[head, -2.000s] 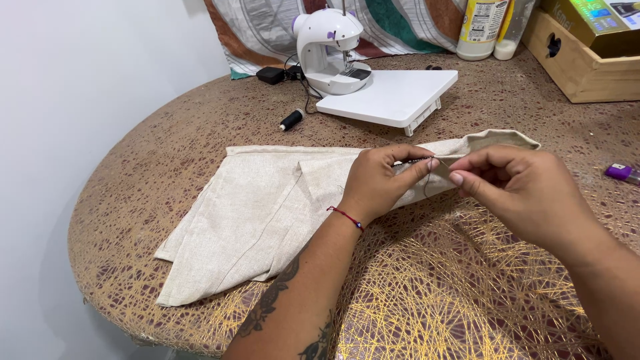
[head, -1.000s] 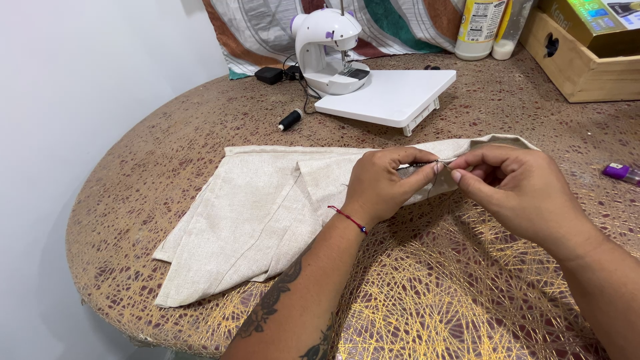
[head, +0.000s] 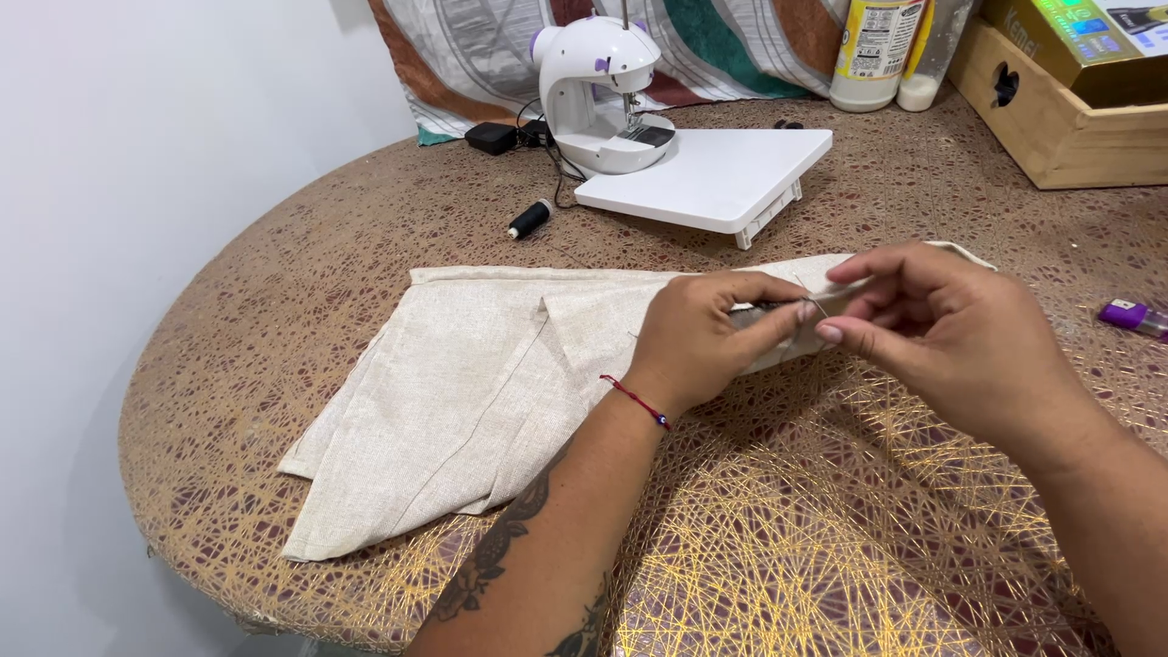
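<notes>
A beige woven cloth (head: 456, 383) lies folded across the table, its right end running beneath both hands. My left hand (head: 721, 333) pinches the cloth's edge between thumb and fingers, at a spot where a dark patch shows. Just to its right is my right hand (head: 922, 319), thumb and forefinger apart beside the edge. A thin needle (head: 797, 279) seems to stick up from the cloth at the left fingertips, and a dark thread (head: 817, 307) curves toward the right thumb. Whether the right fingers touch the thread cannot be told.
Beyond the cloth stand a white mini sewing machine (head: 598, 91) with its white extension table (head: 721, 178) and a black thread spool (head: 530, 220). A wooden crate (head: 1049, 137) and a white bottle (head: 871, 55) are at the back right. A purple lighter-like item (head: 1131, 316) lies at right.
My right thumb and forefinger, close together at the cloth's edge a second ago, have spread apart. My left hand keeps its pinch at about the same place.
</notes>
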